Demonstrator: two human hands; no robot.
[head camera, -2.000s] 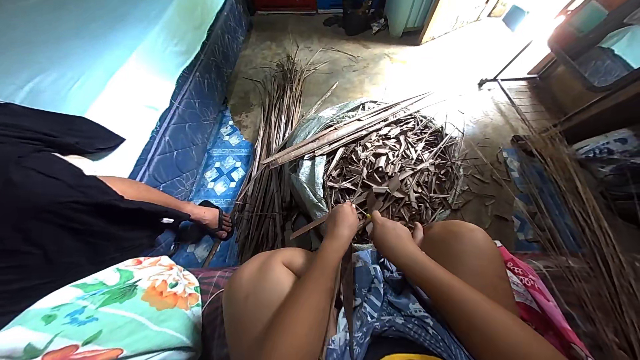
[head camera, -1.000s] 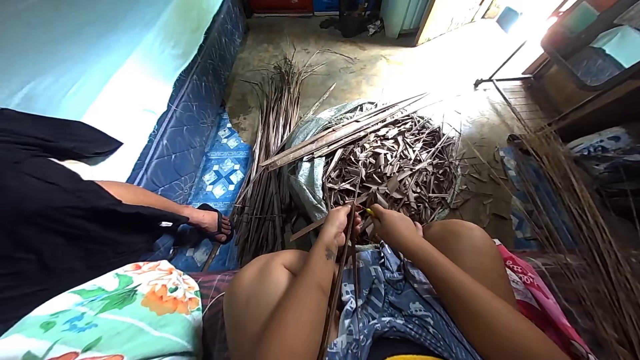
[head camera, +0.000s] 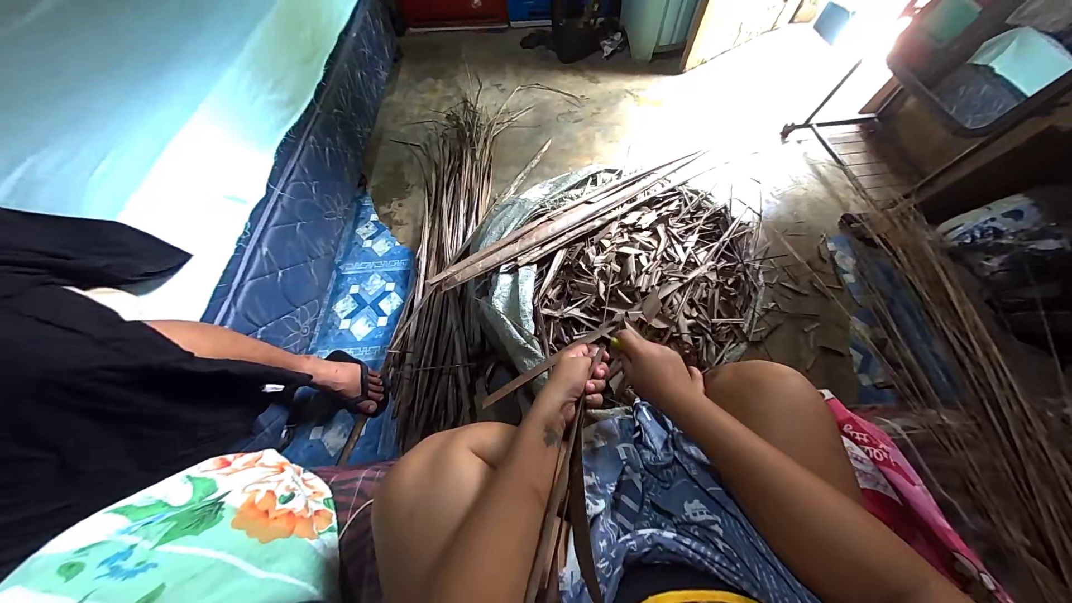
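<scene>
My left hand (head camera: 578, 374) is closed around long brown dried leaf strips (head camera: 572, 502) that trail down over my lap. My right hand (head camera: 653, 364) is close beside it on the right, gripping a small thing with a yellow end (head camera: 617, 342); its kind is hidden by the fingers. A leaf strip (head camera: 523, 381) sticks out to the lower left at my left hand. Beyond both hands, a woven plastic sack (head camera: 512, 306) is filled with short cut leaf pieces (head camera: 653, 260). Several long flat strips (head camera: 569, 219) lie across the sack's top left.
A bundle of long dried leaves (head camera: 444, 335) lies left of the sack. Another person's sandalled foot (head camera: 356, 381) rests farther left, near the blue mattress (head camera: 293, 201). Thin dry stalks (head camera: 963, 335) stand at the right. Loose leaf scraps (head camera: 791, 314) lie on the floor.
My hands stay close together above the sack's near edge. The strips in my left hand, hanging at my lap, have shifted slightly; the sack and the bundle have not moved.
</scene>
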